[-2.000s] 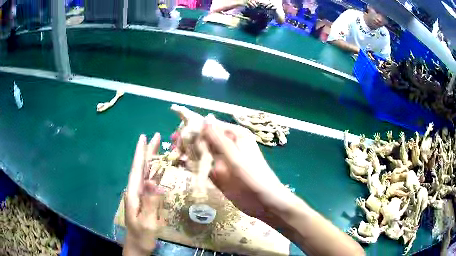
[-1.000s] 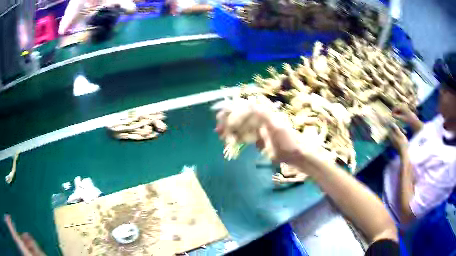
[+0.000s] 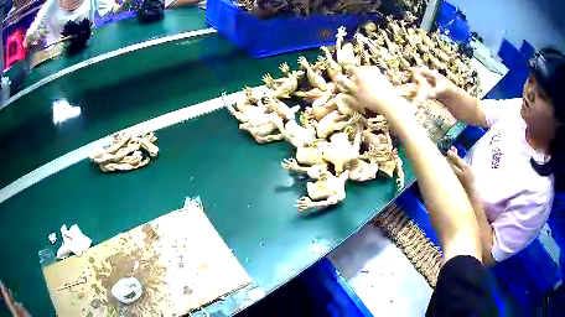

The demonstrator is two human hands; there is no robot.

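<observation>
My right hand [image 3: 370, 90] is stretched out over the large pile of cream-beige figures [image 3: 339, 150]; its fingers touch or hover over figures at the pile's middle, and I cannot tell whether they grip one. My left hand [image 3: 13, 304] shows only as a sliver cut off at the lower left edge, so its hold is hidden. The stained cardboard mat [image 3: 204, 247] lies at the lower left, with a small dish [image 3: 126, 290] on it. A thin stick [image 3: 73, 285] lies on the mat's left part.
A small pile of loose limbs [image 3: 125, 151] lies near the white rail [image 3: 179, 117]. Crumpled tissue [image 3: 74, 240] is above the mat. A blue crate [image 3: 272, 36] stands beyond the rail. A person [image 3: 511, 167] sits at right, one hand [image 3: 433, 83] close to mine.
The view has turned further right. My right hand has moved from the pile's near left side to deeper over it; the figure it carried is no longer seen in it.
</observation>
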